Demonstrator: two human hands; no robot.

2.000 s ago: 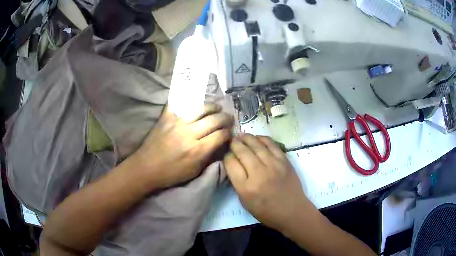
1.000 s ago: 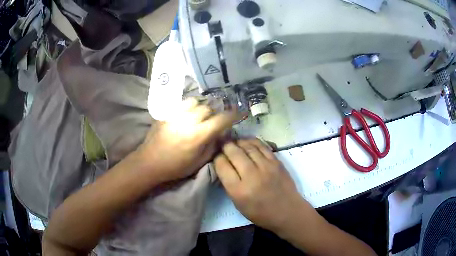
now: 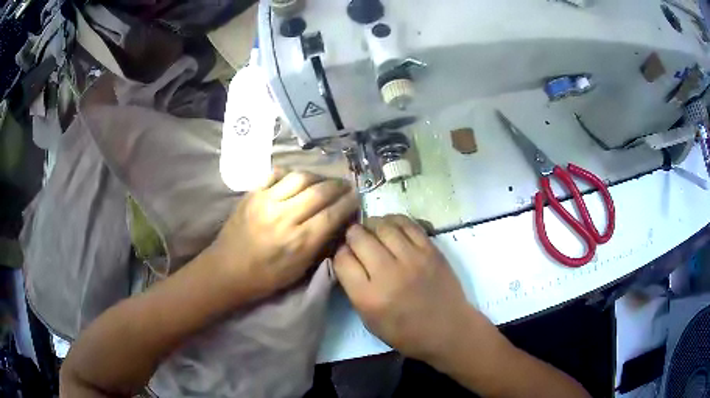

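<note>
A grey-brown garment piece (image 3: 187, 171) lies left of and under my hands, with an olive patch (image 3: 143, 228) showing in a fold. My left hand (image 3: 292, 225) presses and grips the cloth just left of and in front of the needle area (image 3: 364, 167). My right hand (image 3: 393, 272) is beside it, fingertips closed on the cloth edge; the fingertips of both hands nearly meet. The pinched edge is mostly hidden by the fingers. The white sewing machine head (image 3: 483, 47) stands above, with a white rounded lamp (image 3: 247, 128) at its left.
Red-handled scissors (image 3: 574, 214) lie on the machine bed to the right, blades pointing back. A brown scrap (image 3: 464, 140) and a small blue and white item (image 3: 567, 86) are behind them. Heaped cloth (image 3: 156, 54) is at the back left. The table's ruler edge (image 3: 514, 291) runs in front.
The view has shifted, so the machine appears further left. The lamp looks less glaring. My left hand reached toward the needle one second ago and now rests lower, by my right fingertips.
</note>
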